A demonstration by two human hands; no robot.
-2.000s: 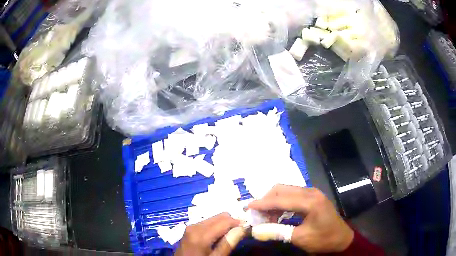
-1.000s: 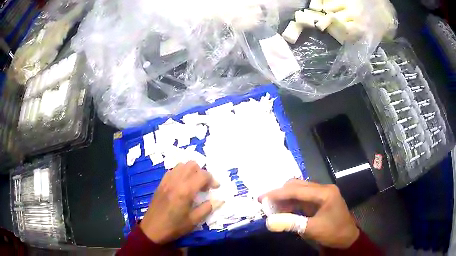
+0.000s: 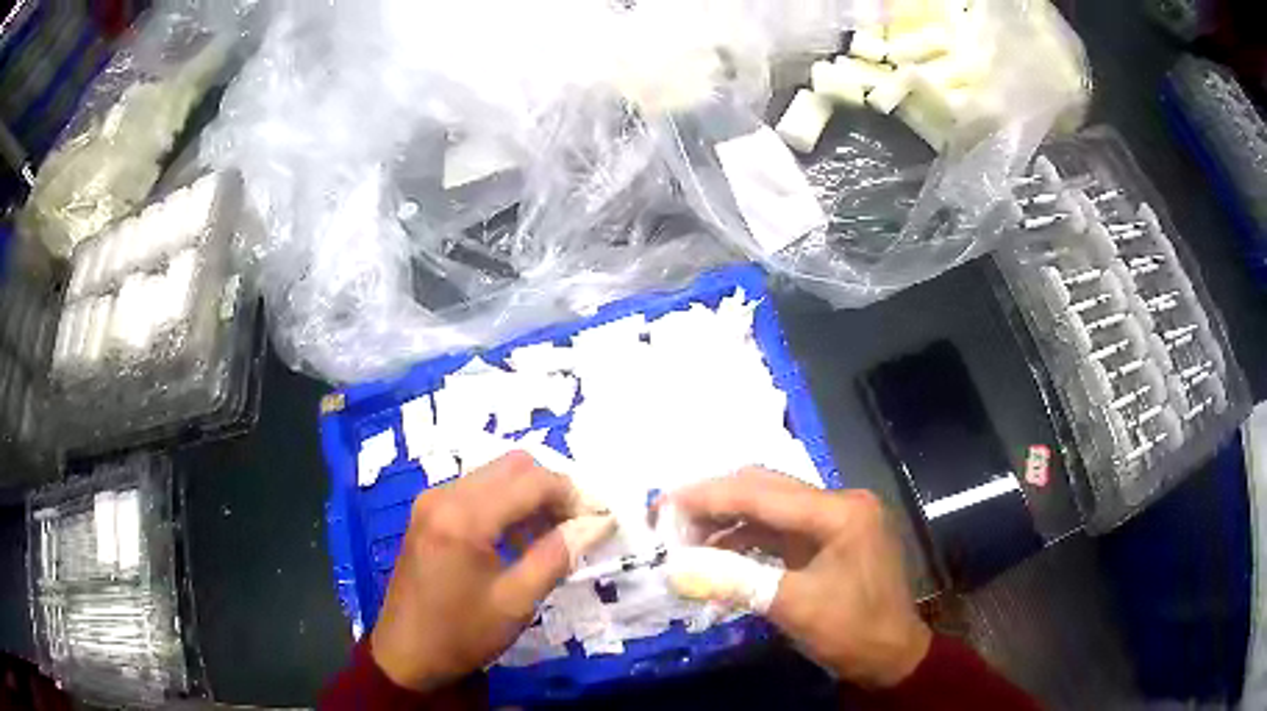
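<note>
A blue plastic tray (image 3: 338, 486) lies in front of me, with many small white flat pieces (image 3: 681, 375) in it. My left hand (image 3: 489, 563) and my right hand (image 3: 785, 563) are over its near part, fingertips close together. Between them is a slim part (image 3: 621, 561) with a dark middle, its ends at the fingertips of both hands. A whitish piece is at my right fingertips, blurred. Cream-white coverings are on my right thumb and a left fingertip.
Crumpled clear bags (image 3: 556, 167) with cream plugs (image 3: 889, 84) lie behind the tray. Clear trays of white cylinders (image 3: 146, 313) and slim parts (image 3: 104, 597) stand left. A black glossy slab (image 3: 952, 438) and a clear blister tray (image 3: 1132, 333) are at right.
Since one second ago, my left hand has moved down from the white pieces towards my right hand, which has shifted left. The slim part now shows between them.
</note>
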